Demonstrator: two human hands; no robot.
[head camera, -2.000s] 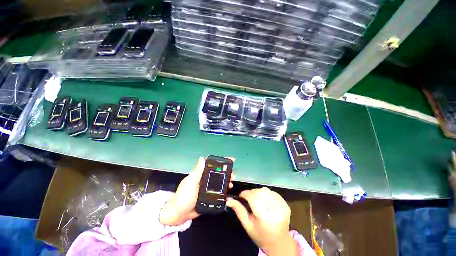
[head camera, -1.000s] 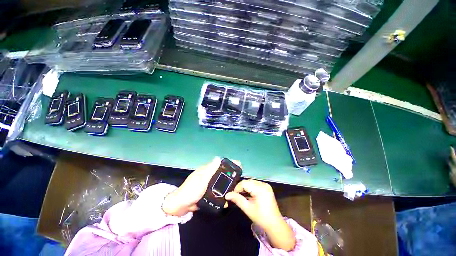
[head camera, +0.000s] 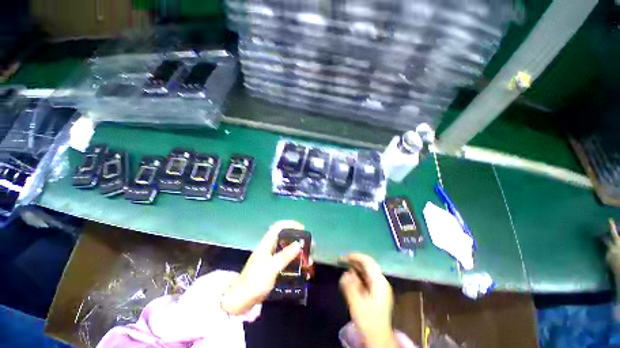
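Observation:
My left hand (head camera: 262, 275) holds a black handset (head camera: 292, 291) upright over the lap, just off the bench's front edge, with the thumb across its front. A pale rectangle and a reddish patch show on the handset. My right hand (head camera: 368, 296) is apart from it, to the right, blurred, with fingers curled; a thin dark thing seems to be at the fingertips, but I cannot tell what. One handset (head camera: 404, 224) lies on the green bench (head camera: 326, 228) at right. Several more handsets (head camera: 202, 177) lie in a row at left.
A four-pocket tray (head camera: 329, 171) of black parts is at bench centre. White bottle (head camera: 401, 156), blue pen (head camera: 454, 209) and white wipe (head camera: 447, 234) are at right. Stacked blister trays (head camera: 360, 61) and a post (head camera: 520, 75) stand behind. A scrap box (head camera: 88, 272) is below. A person's hand (head camera: 614, 238) shows at far right.
My right hand has moved off the handset to the right. My left thumb now lies over the handset's front, and the handset is more upright. The whole view has shifted slightly.

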